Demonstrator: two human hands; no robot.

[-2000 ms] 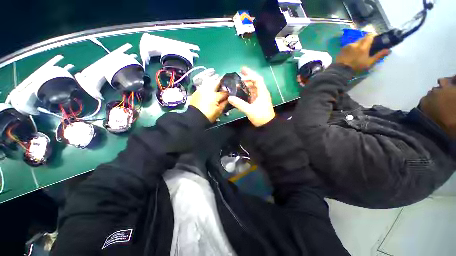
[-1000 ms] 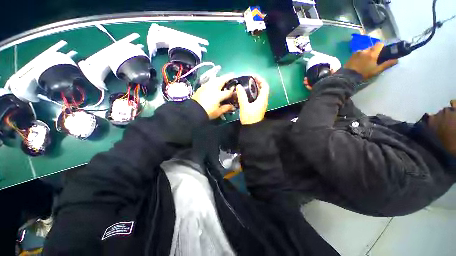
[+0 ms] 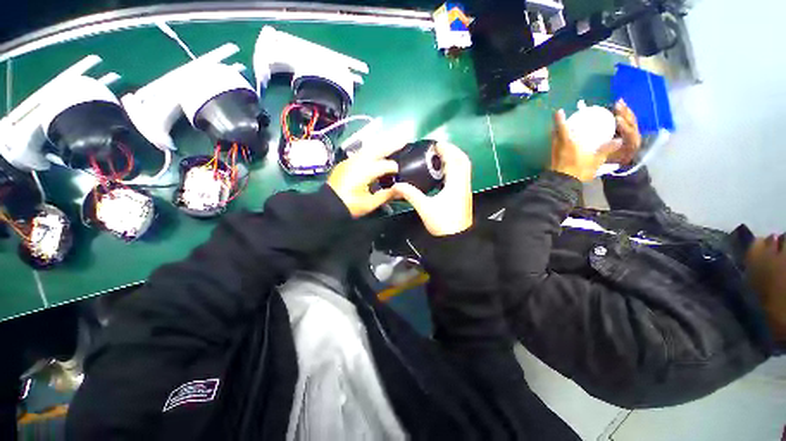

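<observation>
A black camera head (image 3: pixel 417 166) with a round lens end is held between my two hands, over the front edge of the green bench. My left hand (image 3: pixel 364 183) grips its left side. My right hand (image 3: pixel 448 191) grips its right side around the lens end, which faces right. Part of a white piece (image 3: pixel 362 138) shows just behind my left hand; whether it is joined to the head is hidden.
Several white camera housings (image 3: pixel 226 99) lie to the left, with circuit boards (image 3: pixel 207 185) hanging on red wires. A neighbouring worker at right holds a white camera (image 3: pixel 591 126). Behind are a small carton (image 3: pixel 452 27), a black fixture (image 3: pixel 500 52) and a blue tray (image 3: pixel 642 95).
The black head has turned in my hands so its lens end faces right. The neighbour has let go of the black tool and now holds a white camera in both hands.
</observation>
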